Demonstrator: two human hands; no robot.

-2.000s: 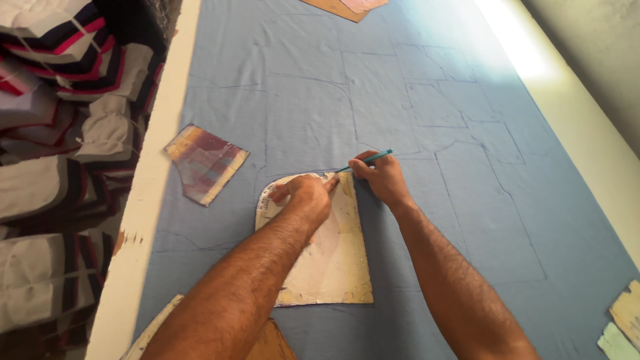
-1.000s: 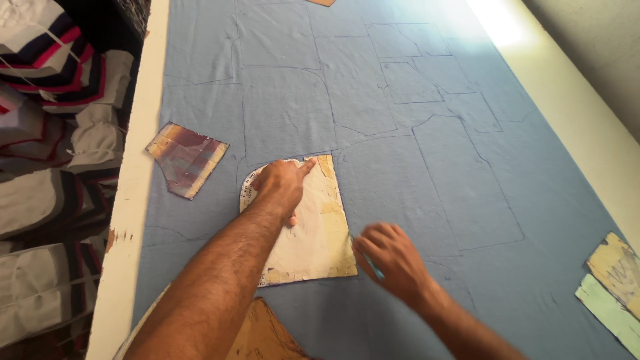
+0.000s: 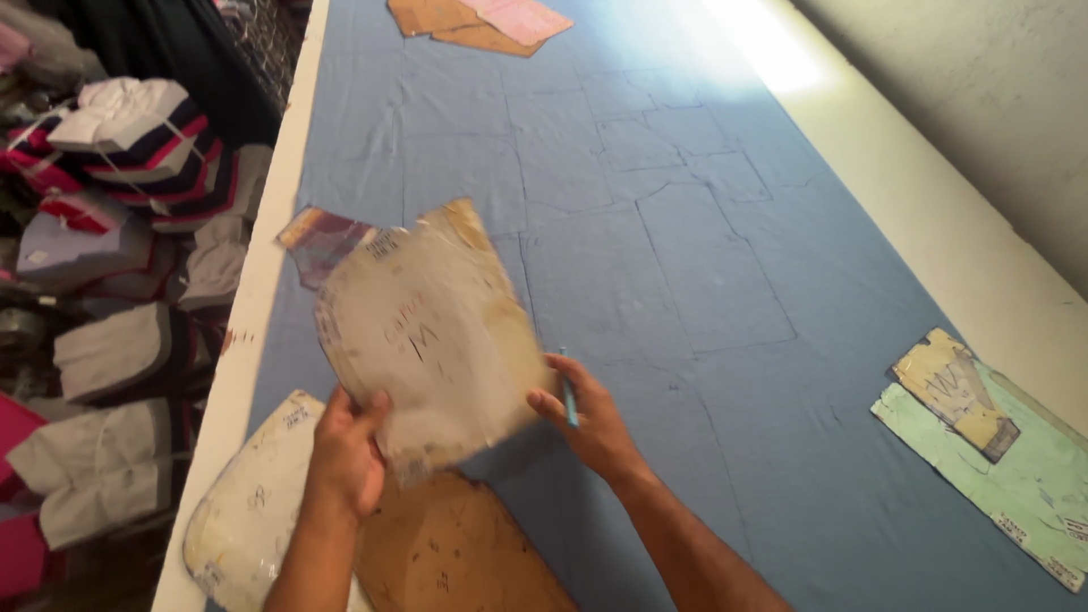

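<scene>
My left hand (image 3: 361, 450) grips the lower left edge of a worn cream pattern template (image 3: 442, 340), lifted and tilted above blue fabric (image 3: 595, 297). The template bears handwriting. At its lower right edge is my right hand (image 3: 586, 412), with a thin light-blue pen or pencil (image 3: 569, 389) held in its fingers; whether these fingers also grip the template, I cannot tell. Drawn outlines of garment pieces cover much of the fabric. Behind the lifted template, a small maroon and tan template (image 3: 327, 246) lies partly hidden.
Near me on the left lie another cream template (image 3: 246, 501) and a brown one (image 3: 450, 544). Green (image 3: 1003, 476) and yellowed (image 3: 956, 391) templates rest at the right. Brown (image 3: 425, 17) and pink (image 3: 531, 19) pieces lie at the far end. Bundled cut fabric (image 3: 127, 161) is stacked left of the table.
The cream template, flat on the fabric before, is now raised and turned. My left hand has moved from its top to its lower left edge. My right hand has come to its lower right edge.
</scene>
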